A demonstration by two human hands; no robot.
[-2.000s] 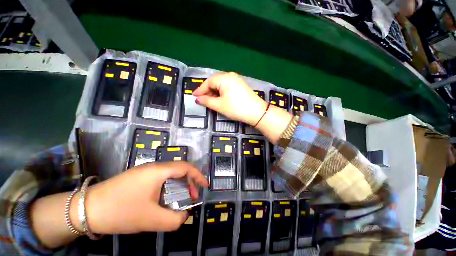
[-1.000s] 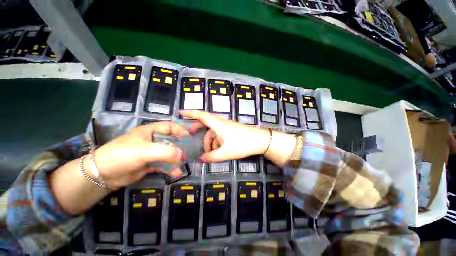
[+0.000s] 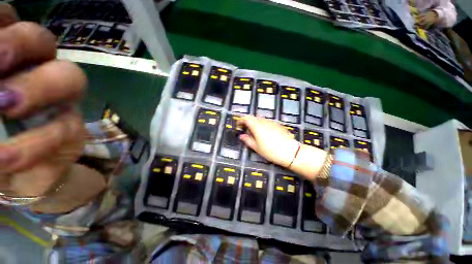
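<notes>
A whitish blister tray [image 3: 173,126] holds rows of black phone-like housings with yellow marks. Several top-row housings [image 3: 266,100] show white or grey rectangles; the two leftmost look dark above a pale strip. My right hand [image 3: 269,142] has its fingertips at the upper end of a middle-row housing [image 3: 231,144]; whether it grips the housing or a piece is unclear. My left hand [image 3: 39,98] is large, blurred and partly cut off at the left edge, close to the camera, with a grey blurred piece between its curled fingers. The middle row's leftmost pocket holds no housing.
A white foam-like box [image 3: 440,178] stands at the right, with a grey stack [image 3: 414,161] beside it. A green conveyor [image 3: 238,38] runs behind the tray. Other loaded trays [image 3: 93,33] lie upper left and upper right. A grey post [image 3: 150,36] rises upper left. Another person's hand shows upper right.
My hands have come apart: the left has risen to the upper left, near the camera; the right is over the tray's middle row. The tray now appears further right as the view shifted.
</notes>
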